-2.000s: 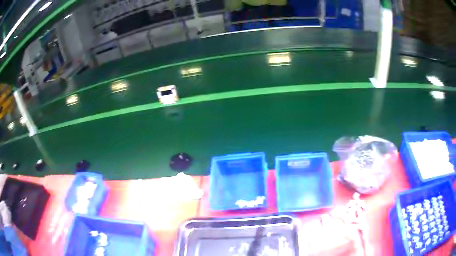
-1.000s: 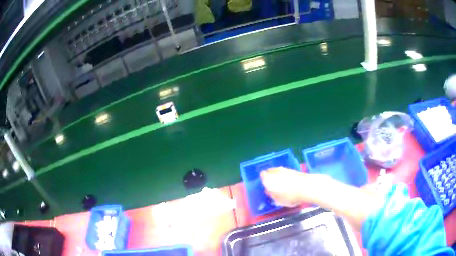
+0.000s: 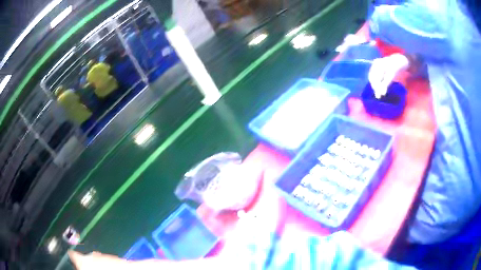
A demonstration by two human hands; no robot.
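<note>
My right hand [image 3: 97,261] is bare, overexposed and cut off by the bottom edge at the lower left. Its blue-sleeved arm stretches across the bottom, over the front of the small blue bins. What its fingers hold cannot be told. One small blue bin [image 3: 184,232] looks empty; the other [image 3: 141,250] is mostly hidden by my forearm. A blue supply bin [image 3: 377,171] with white parts in rows stands right of centre. My left hand is not in view.
A clear plastic bag [image 3: 227,184] lies behind the bench edge area. A blue bin of white pieces [image 3: 303,116] stands behind the supply bin. At right, a blue-clad person's white-gloved hand [image 3: 387,74] is over a small dark-blue bin [image 3: 385,108].
The view has swung right and tilted; the steel tray has left the picture. My right hand, over the left small bin a second ago, now shows at the lower left.
</note>
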